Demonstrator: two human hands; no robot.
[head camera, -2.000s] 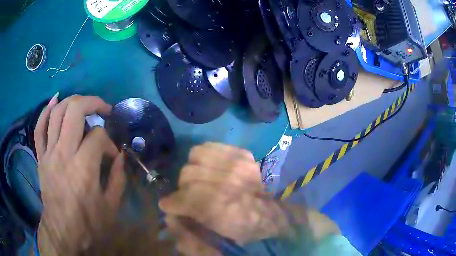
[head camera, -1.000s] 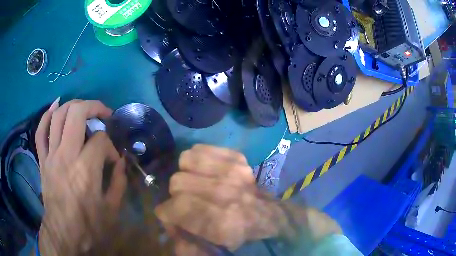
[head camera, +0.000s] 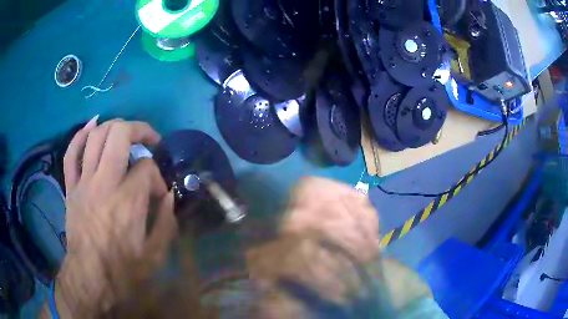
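Observation:
My left hand (head camera: 115, 199), bare, holds the ear cup of the black headphone headband (head camera: 25, 187), with the white pad (head camera: 139, 151) beside its fingers. Its fingertips touch the edge of a black speaker plate (head camera: 199, 156) with a silver centre. My right hand (head camera: 324, 230), blurred, is closed around the soldering iron, whose silver barrel (head camera: 225, 202) points at the plate from the right. The tip is blurred; I cannot tell if it touches. The lead wires cannot be made out.
A pile of black speaker plates (head camera: 255, 128) lies beyond my hands. A green solder spool (head camera: 177, 19), loose solder wire (head camera: 96, 90) and a small round metal-rimmed part (head camera: 68, 70) lie at the upper left. The soldering station (head camera: 498, 62), blue tray (head camera: 476, 106) and cardboard (head camera: 398, 159) are at the right.
My right hand and the iron have moved right, and the iron's tip has lifted from the spot by my left fingertips. The whole view has shifted slightly. My left hand keeps its hold.

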